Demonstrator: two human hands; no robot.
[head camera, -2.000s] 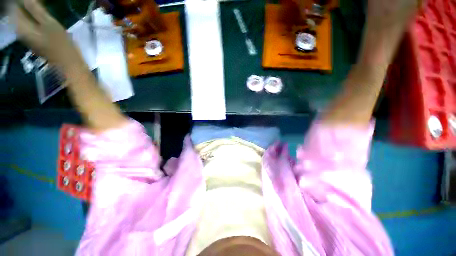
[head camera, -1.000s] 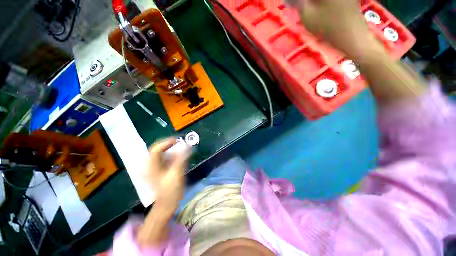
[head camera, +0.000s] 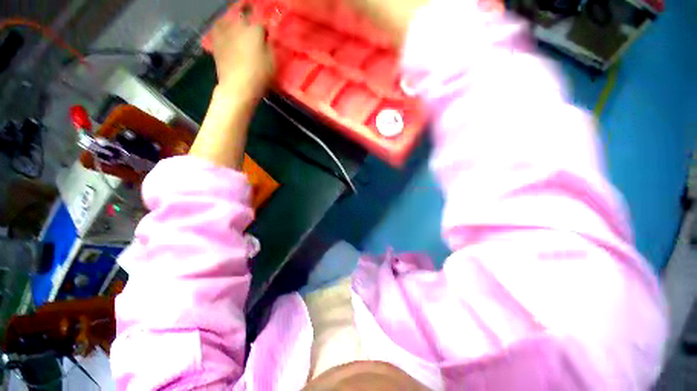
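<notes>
The red parts tray (head camera: 359, 137) with square pockets lies at the top centre. A round white component (head camera: 390, 121) sits in a pocket near its lower right corner. My left hand (head camera: 243, 53) is at the tray's upper left end; its fingertips are blurred, and I cannot tell whether they hold anything. My right hand (head camera: 386, 11) is cut off by the top edge over the tray's far side; only a blurred part shows. Part of another round component (head camera: 409, 85) shows beside my right sleeve.
The test fixture (head camera: 145, 141) with its red-gripped clamp (head camera: 80, 117) stands at the left, partly behind my left sleeve. The grey and blue testers (head camera: 72, 229) stand beside it. Another orange-brown fixture (head camera: 57, 324) is lower left. A pale cable (head camera: 317, 143) runs along the tray.
The view has turned further towards the tray. My left hand has moved from the discs on the mat up to the tray's far left end. My right hand stays over the tray, now mostly out of view.
</notes>
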